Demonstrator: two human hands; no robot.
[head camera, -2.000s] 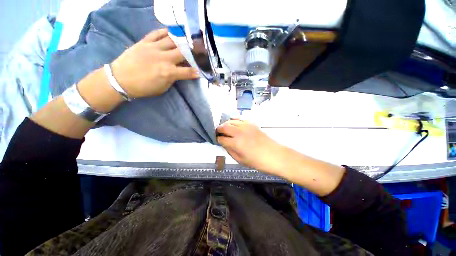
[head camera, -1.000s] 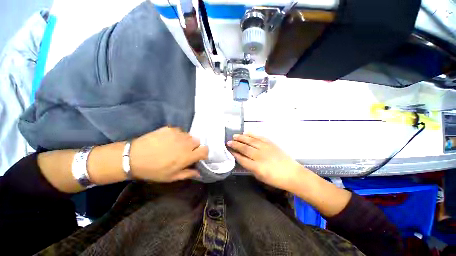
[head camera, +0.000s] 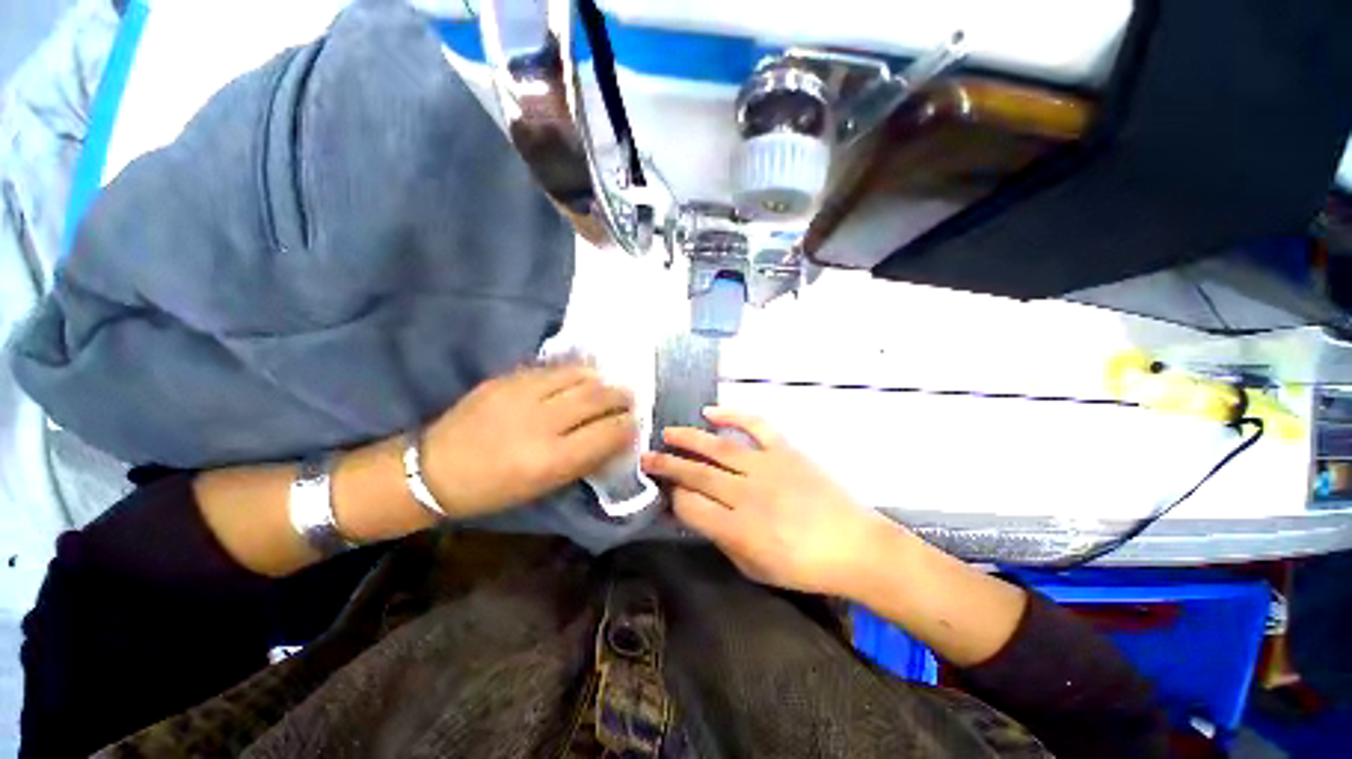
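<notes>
The grey garment (head camera: 401, 237) lies in a large bundle left of the needle area. A white strip (head camera: 632, 501) curls in a loop at the table's front edge, between my hands. A flat grey strip (head camera: 687, 393) runs from the presser foot area towards my right fingers. My left hand (head camera: 541, 438) lies on the garment's edge beside the white strip, fingers bent and slightly blurred; its grip is hidden. My right hand (head camera: 764, 501) rests with fingers spread at the lower end of the grey strip. The grey-blue block (head camera: 719, 303) sits just above the strip.
The white machine head (head camera: 682, 52) fills the top, with a ribbed knob (head camera: 781, 166) and a shiny curved guard (head camera: 552, 126). A black covering (head camera: 1157, 163) hangs at upper right. A yellow tool (head camera: 1186, 398) with a black cord lies at right. A blue bin (head camera: 1186, 645) stands below.
Since two seconds ago, my left hand has come down from beside the needle to the front edge. The garment bundle has spread left. In the last second, my left hand has shifted slightly up and right.
</notes>
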